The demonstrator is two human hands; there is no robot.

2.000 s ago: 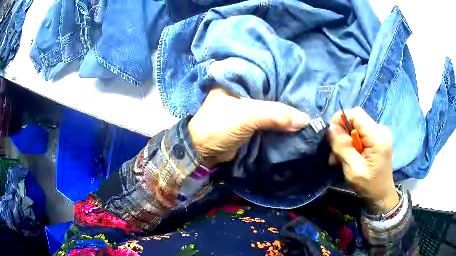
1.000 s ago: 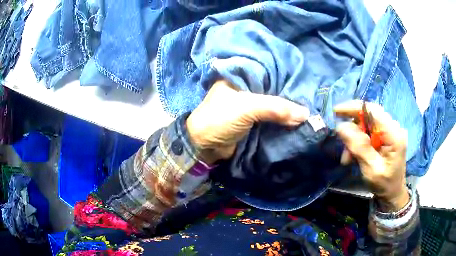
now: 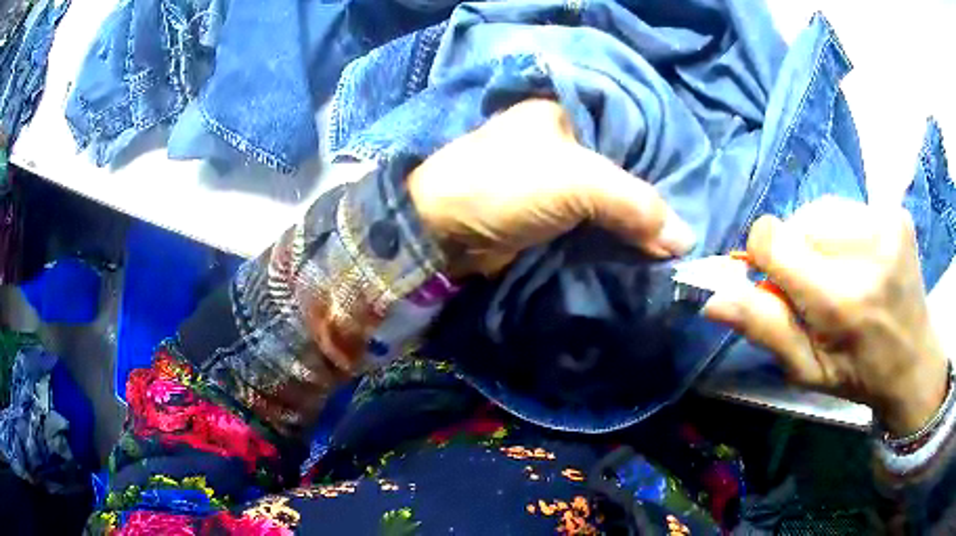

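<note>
A mid-blue denim garment (image 3: 671,126) lies heaped in front of me, its dark inner side turned up near my lap. My left hand (image 3: 545,188) grips a fold of it, thumb on top. A small white label (image 3: 689,278) shows just beyond my left thumb tip. My right hand (image 3: 833,298) is closed around the snips (image 3: 757,274), of which only bits of orange handle show. Its thumb and finger are at the label and seem to pinch it. The blades are hidden or blurred.
Other denim garments (image 3: 246,94) lie at the upper left of the white table (image 3: 136,194). A denim part (image 3: 931,199) is at the right edge. Blue bins (image 3: 157,304) and heaped cloth (image 3: 37,419) are below left. A dark crate (image 3: 818,487) is below right.
My right hand has moved from the right back to the label, and turned so the snips are mostly covered. My left hand has shifted up and right, lifting the garment fold with it.
</note>
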